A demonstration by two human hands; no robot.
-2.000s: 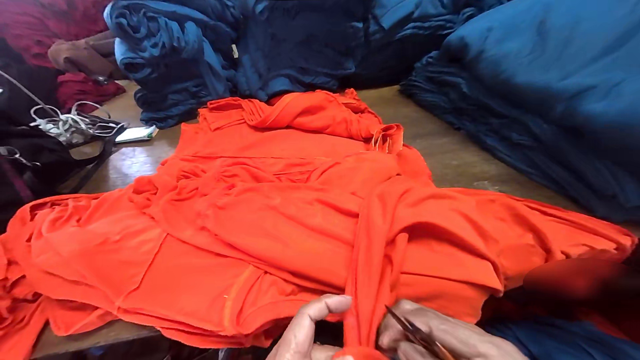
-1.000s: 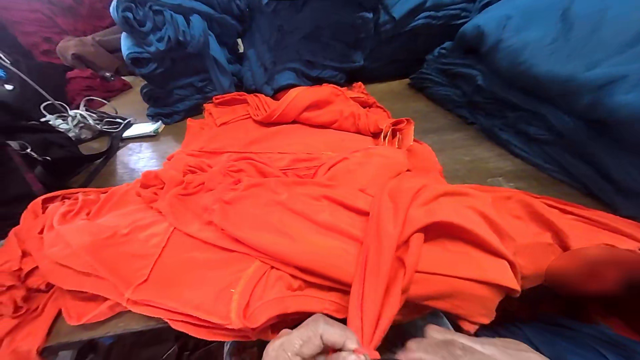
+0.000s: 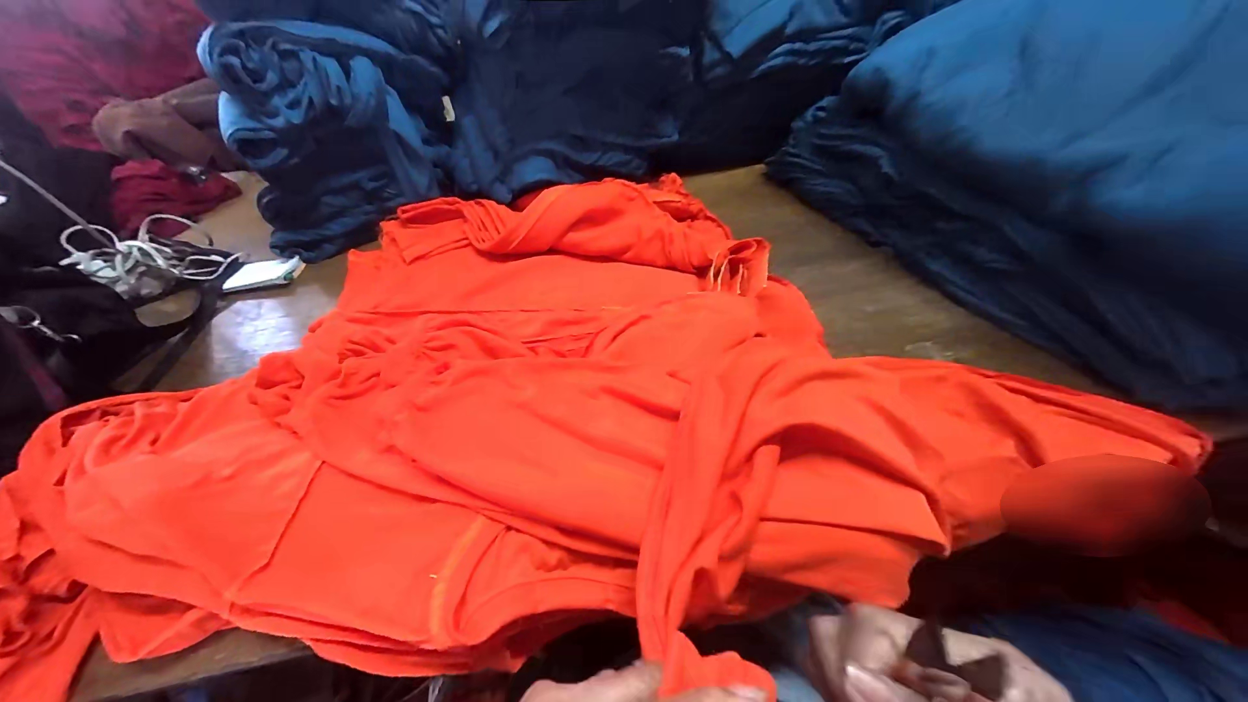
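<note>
A pile of orange-red knit fabric (image 3: pixel 546 419) lies across the wooden table, with a gathered strip of it hanging over the near edge. My left hand (image 3: pixel 604 684), mostly cut off by the bottom of the view, pinches the lower end of that strip. Just to the right is my right hand (image 3: pixel 916 658), blurred, with its fingers curled around a dark tool (image 3: pixel 951 658) whose kind is hard to make out. A small gap separates the right hand from the strip.
Folded blue fabric (image 3: pixel 312 127) stands at the back left, and a large dark blue stack (image 3: pixel 1053 175) at the right. White cord (image 3: pixel 136 258), a small white object (image 3: pixel 261 275) and a black bag (image 3: pixel 68 312) are at the left. Maroon cloth (image 3: pixel 166 195) lies behind them.
The right hand has moved away from the strip to the right. The strip's lower end now shows bunched at the left hand.
</note>
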